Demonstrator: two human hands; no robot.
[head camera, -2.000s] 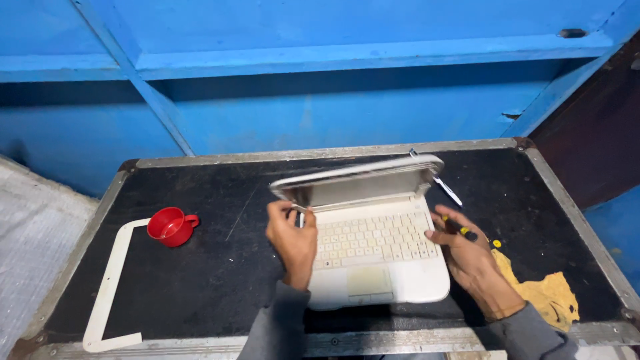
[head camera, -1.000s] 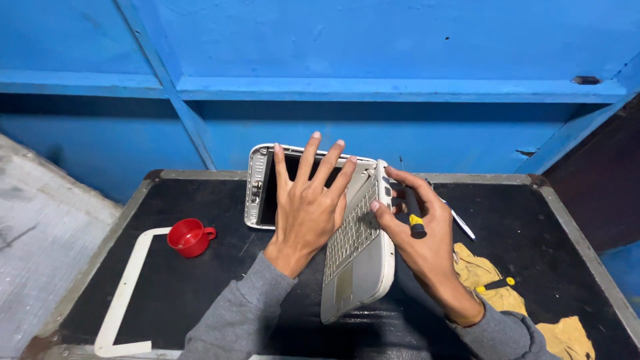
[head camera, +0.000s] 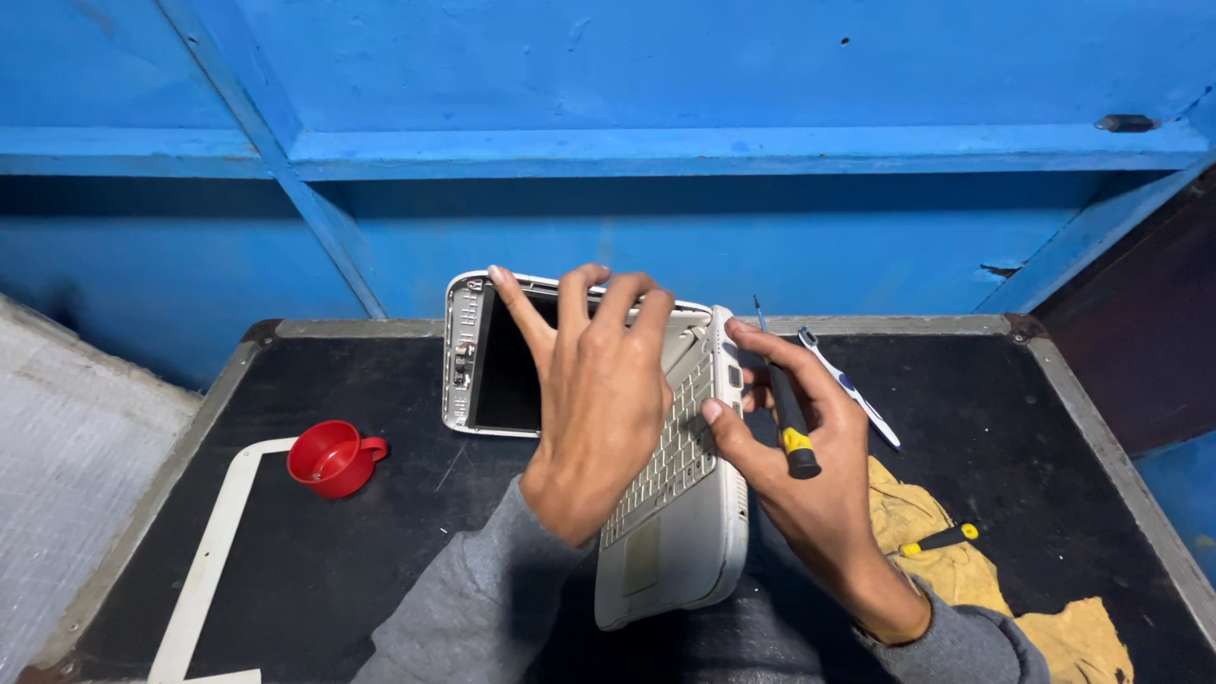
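Observation:
A small white laptop (head camera: 665, 551) stands tilted on its side edge, its lid swung out to the left with the screen panel (head camera: 508, 370) and inner parts of the lid frame exposed. My left hand (head camera: 608, 389) spreads over the screen, its fingertips at the lid's upper edge. With thumb and fingers my right hand (head camera: 807, 418) grips the laptop base near the hinge and side ports. A black and yellow screwdriver (head camera: 787, 408) also rests in that hand, its thin blade pointing up and away.
A red plastic cup (head camera: 332, 459) stands at the left beside a white bezel frame (head camera: 211, 560). At the right lie a toothbrush (head camera: 860, 399), a yellow cloth (head camera: 1073, 636) and a second screwdriver (head camera: 940, 540). Behind the black tabletop (head camera: 380, 570) rises a blue shelf unit (head camera: 665, 152).
The laptop has turned from lying flat, keyboard up, to standing tilted. My left hand has moved from the hinge area onto the screen. The second screwdriver shows on the cloth.

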